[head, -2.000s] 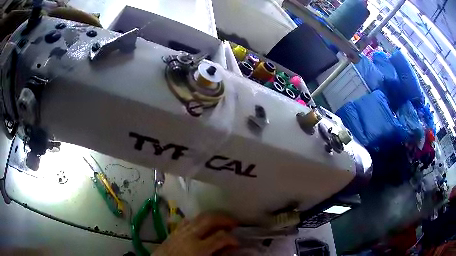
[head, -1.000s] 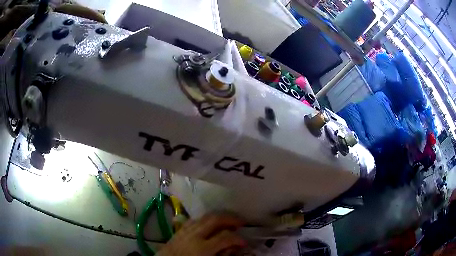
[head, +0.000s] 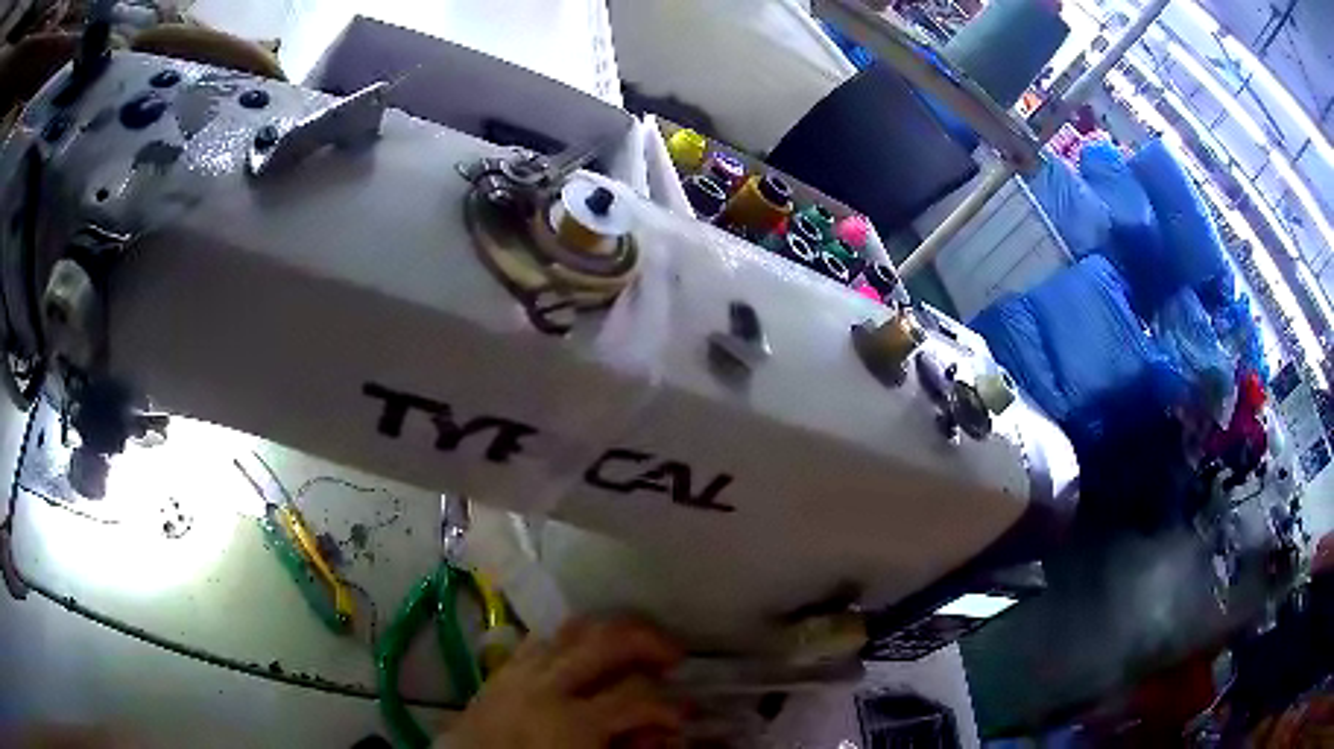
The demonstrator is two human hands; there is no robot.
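Note:
The white lockstitch sewing machine (head: pixel 512 366), marked TYPICAL, crosses the view, with a bright glow under its left end. Thread snips (head: pixel 304 563) with green-yellow handles lie on the machine bed. Larger green-handled scissors or pliers (head: pixel 439 629) lie beside them. My right hand (head: pixel 578 685) is at the bottom centre, cut off by the edge, fingers bent, just right of the green handles and below the machine head. What its fingertips touch is hidden or blurred. A blurred brownish patch at the bottom left edge may be part of my left hand; I cannot tell.
A box of coloured thread spools (head: pixel 790 220) and an open carton (head: pixel 454 88) stand behind the head. A control panel (head: pixel 936 622) is at its right end. A dark parts tray (head: pixel 907 720) is at bottom right. Blue-wrapped bundles (head: pixel 1083 337) are beyond.
The camera view shifts a little, right and then back left. My right hand stays at nearly the same place by the green handles. The tools have not visibly moved on the bed.

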